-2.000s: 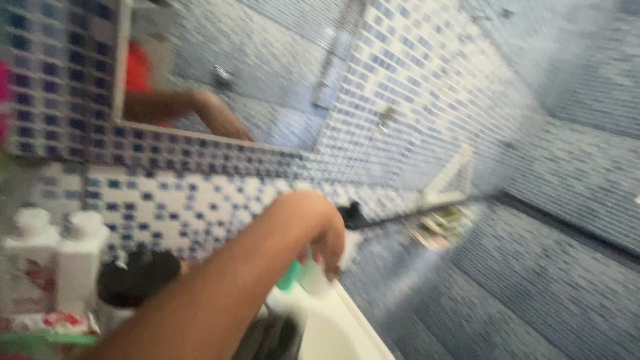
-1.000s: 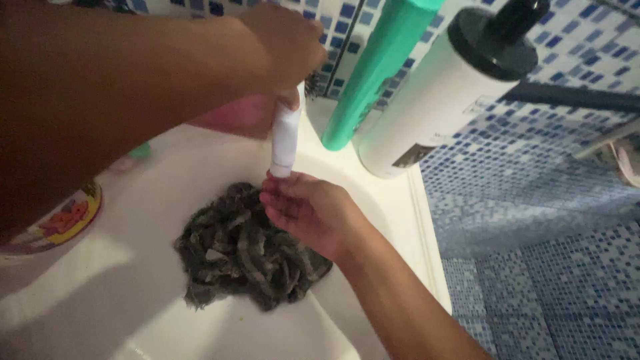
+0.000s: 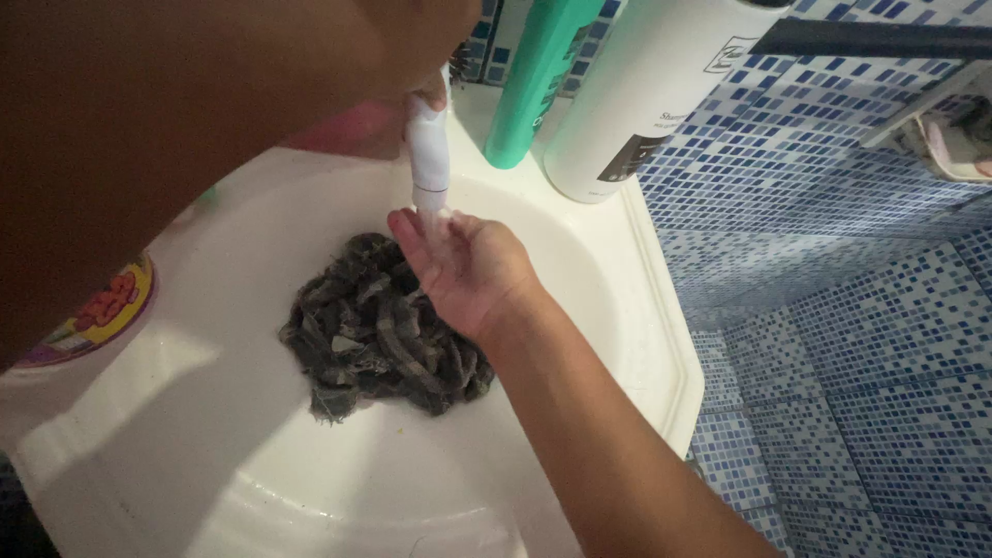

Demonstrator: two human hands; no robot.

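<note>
My left hand [image 3: 430,89] grips the upper part of a white faucet spout [image 3: 430,159]; my forearm covers much of the upper left. Water runs from the spout onto my right hand [image 3: 473,271], which is held palm up under it with its fingers apart. Just below and left of this palm, a dark grey heap of frayed fabric strands [image 3: 380,333], like a mop head, lies in the white washbasin [image 3: 310,480]. Part of the heap is hidden behind my right hand.
A green bottle [image 3: 535,85] and a large white shampoo bottle [image 3: 620,101] stand on the basin's back ledge. At the left edge is a round tub [image 3: 116,310] with a yellow and purple label. Something pink [image 3: 349,128] shows behind my left arm. Dark bristles [image 3: 459,62] stick up behind the faucet.
Two seconds ago one arm reached over the basin's far side; a second ago both hands were at the faucet. My right fingers have since spread under the spout, and water now shows.
</note>
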